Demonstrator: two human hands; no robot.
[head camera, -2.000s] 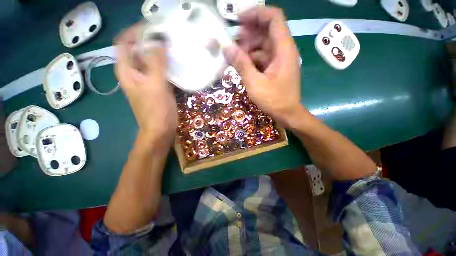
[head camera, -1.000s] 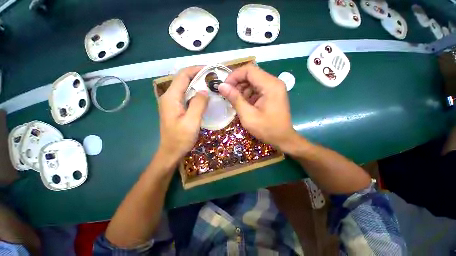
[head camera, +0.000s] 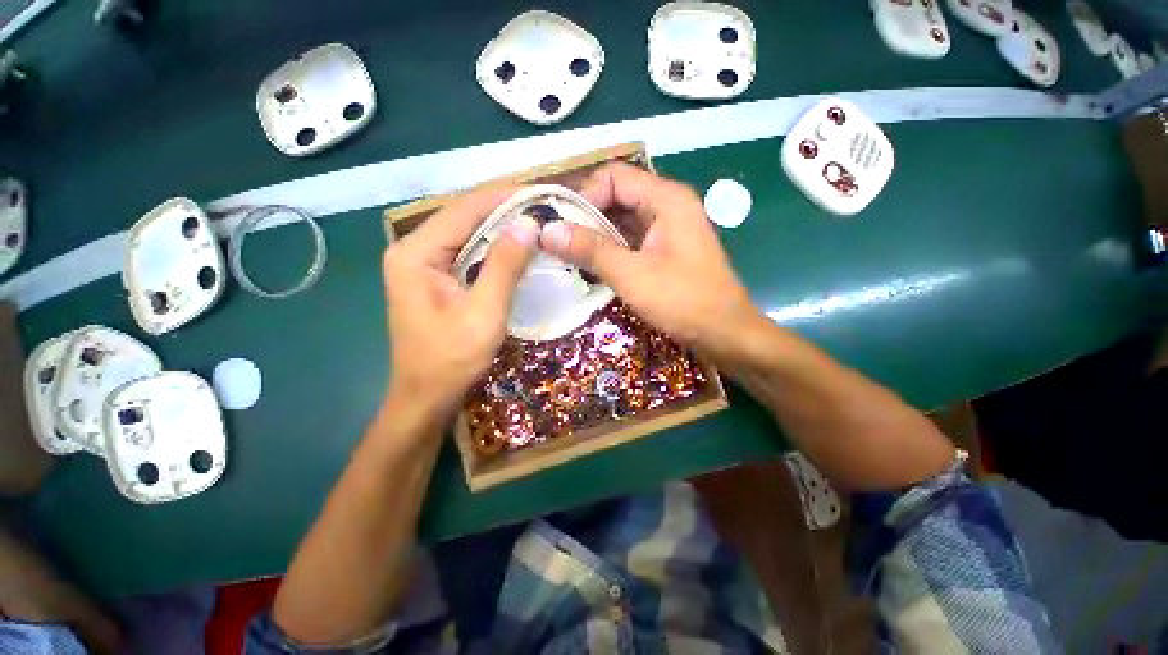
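A white housing (head camera: 551, 301) is held over the parts box, its inner side facing up. My left hand (head camera: 448, 288) grips its left edge, with the thumb at the far opening. My right hand (head camera: 673, 262) grips its right edge, with the thumb pressing beside the left thumb. A dark piece shows in the opening at the thumbs; its details are hidden. The tan parts box (head camera: 602, 438) lies below, full of shiny copper-coloured inserts (head camera: 564, 390) with some silver-looking ones.
Stacked housings (head camera: 164, 435) and a white disc (head camera: 237, 383) lie left. A loose ring (head camera: 278, 252) lies near a housing (head camera: 176, 265). More housings (head camera: 539, 67) line the far side. A fitted housing (head camera: 838, 156) and another disc (head camera: 728, 202) lie right. A pale strip (head camera: 384, 179) crosses the bench.
The blurred housing has come down over the box. Since one second ago, both thumbs have come together at its opening. The housings across the pale strip have shifted right.
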